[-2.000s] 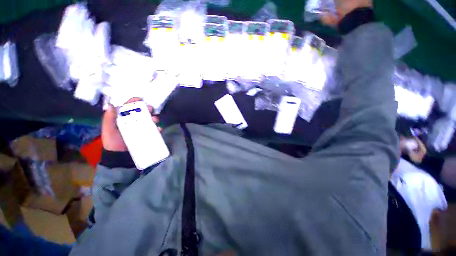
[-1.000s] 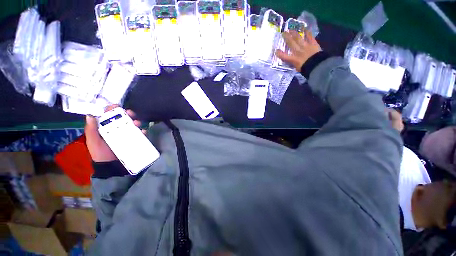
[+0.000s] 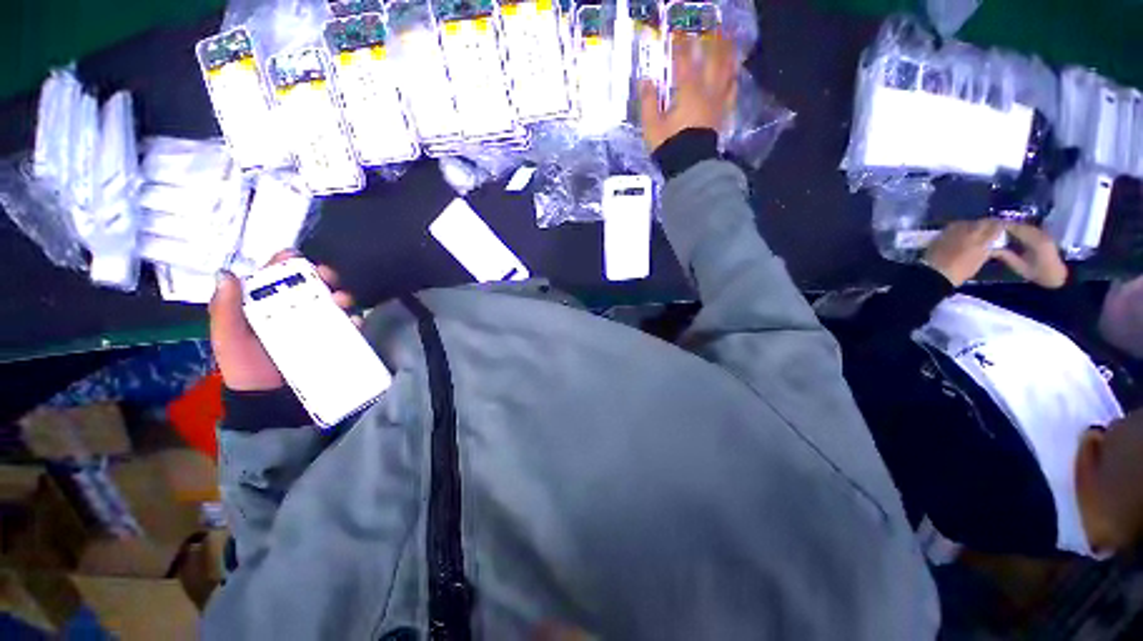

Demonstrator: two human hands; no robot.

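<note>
My left hand (image 3: 246, 336) holds a white cover (image 3: 318, 344) with a dark slot near its upper end, at the lower left. My right hand (image 3: 691, 90) lies over the right end of the row of open housings (image 3: 476, 82), fingers spread; whether it grips a housing cannot be told. The housings overlap, with green boards and yellow strips at their far ends. Two loose white covers lie on the dark bench, one tilted (image 3: 479, 242) and one upright in view (image 3: 627, 228).
Bagged white shells (image 3: 88, 175) are stacked at the left, more bagged units (image 3: 949, 132) at the right. Clear plastic (image 3: 580, 183) lies below the row. A coworker (image 3: 1003, 413) works at the right. Cartons (image 3: 138, 601) and a red object (image 3: 197, 415) are at the lower left.
My right hand has come from the far belt back to the row's right end and moved further left. My left hand still holds the cover. The coworker's hands have come into view.
</note>
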